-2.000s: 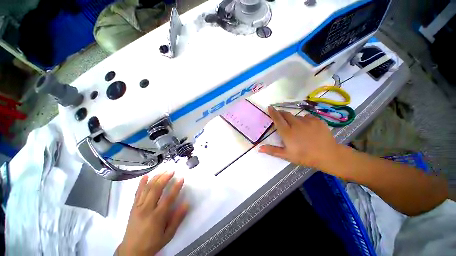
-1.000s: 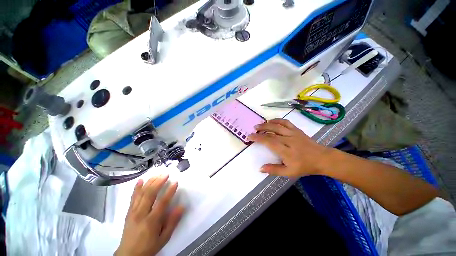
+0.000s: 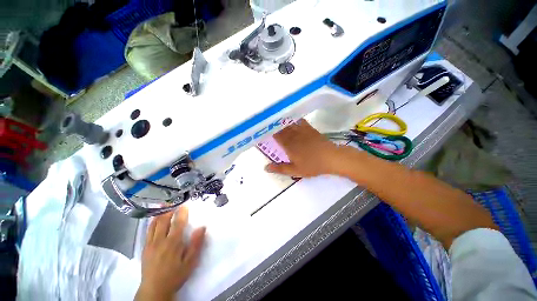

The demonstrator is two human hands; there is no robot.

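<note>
The smartphone [image 3: 269, 149] with a lit pink screen lies flat under the arm of the white Jack sewing machine [image 3: 235, 103]. My right hand [image 3: 306, 154] lies over the phone and covers much of its screen; whether it grips it cannot be told. My left hand [image 3: 168, 250] rests palm down, fingers spread, on the white surface just below the needle area [image 3: 199, 187]. White cloth under it cannot be told from the table. A grey fabric piece [image 3: 116, 230] lies left of my left hand.
Scissors [image 3: 381, 136] with yellow and green handles lie right of the phone. A layered bundle of white cloth [image 3: 50, 235] is at the left. A blue basket [image 3: 406, 258] with cloth is below the table's grey ribbed edge [image 3: 330, 226]. The control panel [image 3: 394, 50] is at the upper right.
My right hand has moved up and left, from the phone's lower right edge onto its screen. My left hand stays near the needle area. The camera view has shifted slightly.
</note>
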